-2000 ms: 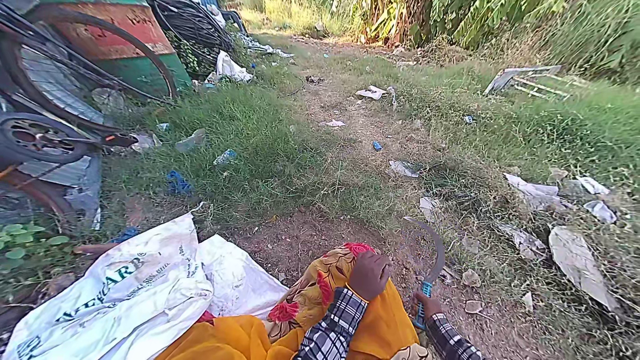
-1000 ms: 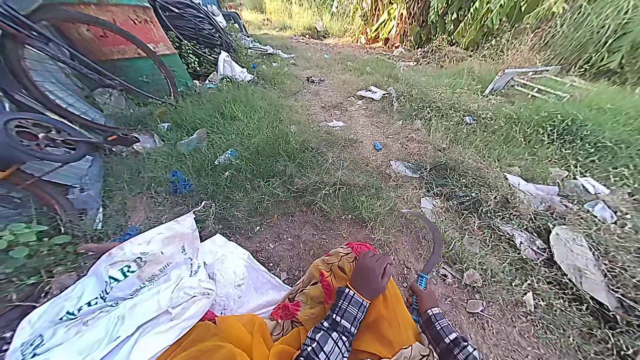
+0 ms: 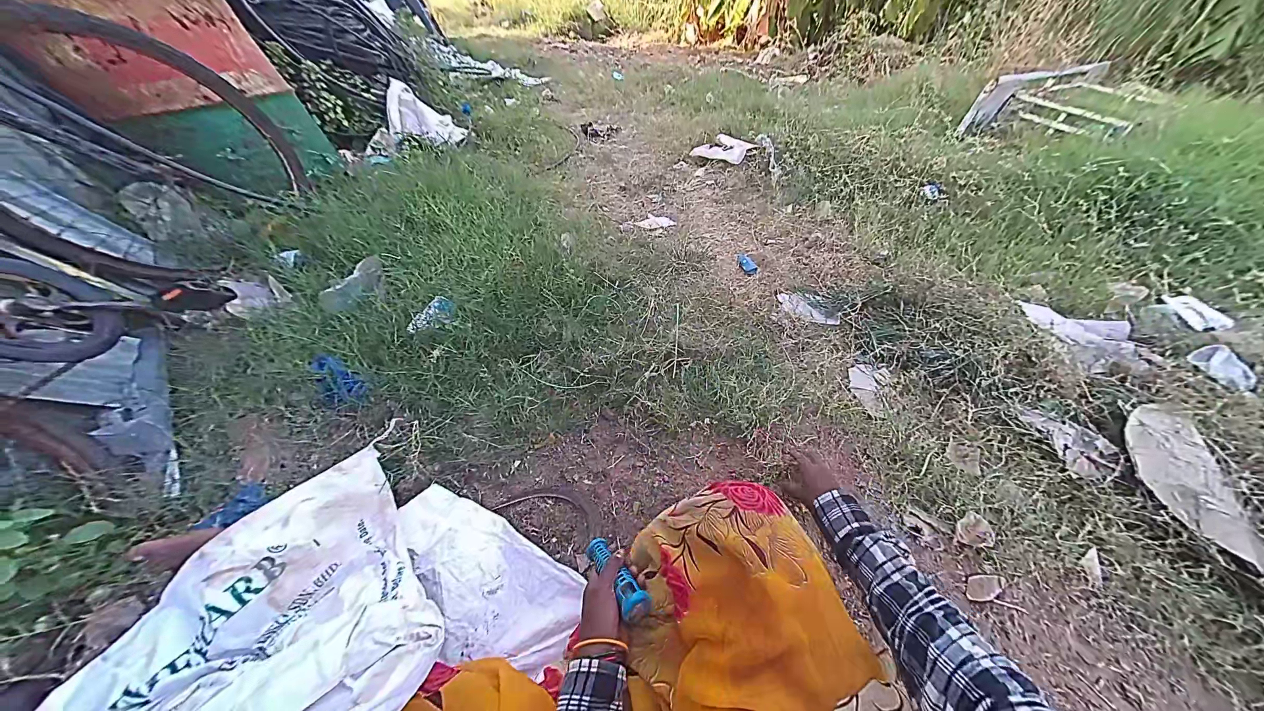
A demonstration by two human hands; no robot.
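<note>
My left hand (image 3: 600, 600) is closed around the blue handle (image 3: 628, 589) of a sickle, low in front of me and left of my covered knee. Its thin curved blade (image 3: 585, 506) lies over the bare soil, the tip toward the left. My right hand (image 3: 810, 476) reaches down to the ground beyond the knee, at the edge of the short grass (image 3: 691, 395); its fingertips are too unclear to tell whether they hold anything. Yellow patterned cloth (image 3: 770, 612) covers the knee between my arms. A white printed sack (image 3: 296, 592) lies at my left, beside the sickle.
Bicycle parts with a tyre (image 3: 247, 109) and a metal sheet (image 3: 148, 395) stand at the left. Plastic scraps, a blue rag (image 3: 338, 381) and a flat pale piece (image 3: 1185, 474) litter the grass. A broken frame (image 3: 1027, 94) lies at the back right, beyond a dirt path (image 3: 691, 197).
The sickle was upright in my right hand and is now low in my left hand. My left hand has left the knee. My right hand has moved forward to the ground.
</note>
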